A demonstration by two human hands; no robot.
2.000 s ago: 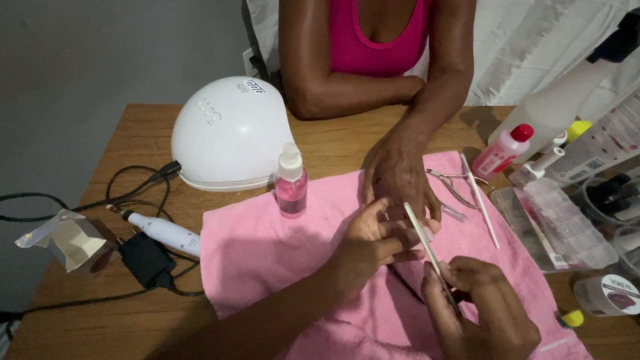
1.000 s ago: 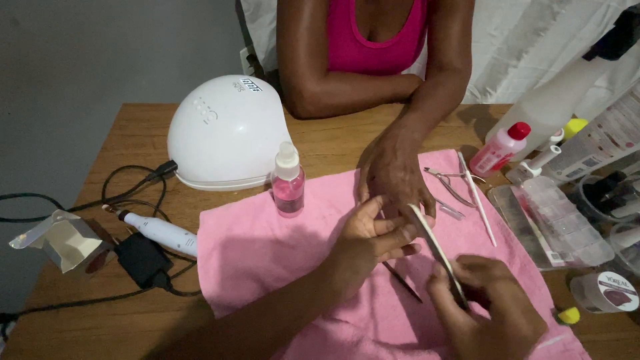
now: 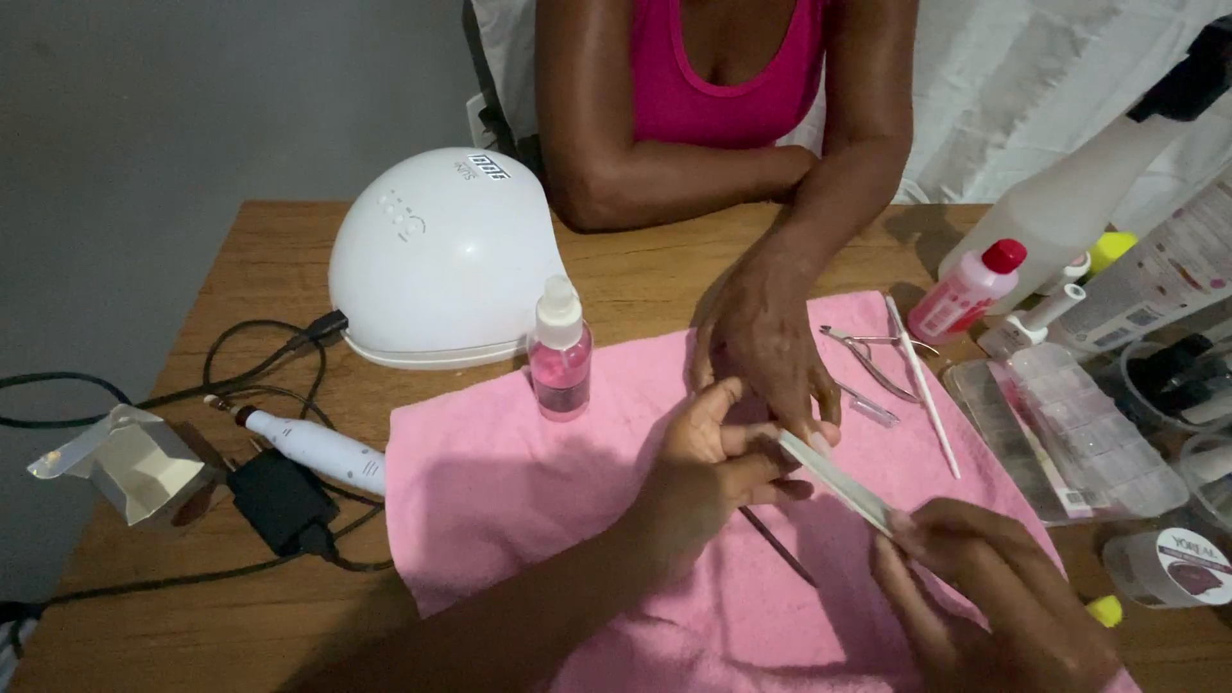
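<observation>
A nail file [image 3: 837, 481] is held between the fingers of my right hand [image 3: 982, 577]. Its far end is at the fingertips of the other person's hand [image 3: 765, 337], which lies palm down over the pink towel [image 3: 500, 500]. My left hand [image 3: 717, 457] reaches in from the left, its fingers at that person's fingers; whether they grip one is hard to tell. A thin dark stick [image 3: 778, 547] lies on the towel below my left hand. Cuticle nippers [image 3: 871, 364], a small clear-capped tool [image 3: 871, 408] and a white stick [image 3: 922, 385] rest beyond, on the right.
At left are a white nail lamp [image 3: 448, 260], a pink spray bottle [image 3: 560, 361], an electric nail drill [image 3: 318, 450], a black adapter [image 3: 281, 500] with cables and an opened small box [image 3: 144, 467]. At right stand a red-capped bottle [image 3: 967, 289], a clear compartment case [image 3: 1097, 433] and a jar [image 3: 1169, 568].
The nail file in my right hand has tilted to a flatter slant, its far end lower. My left hand stays by the other person's fingers.
</observation>
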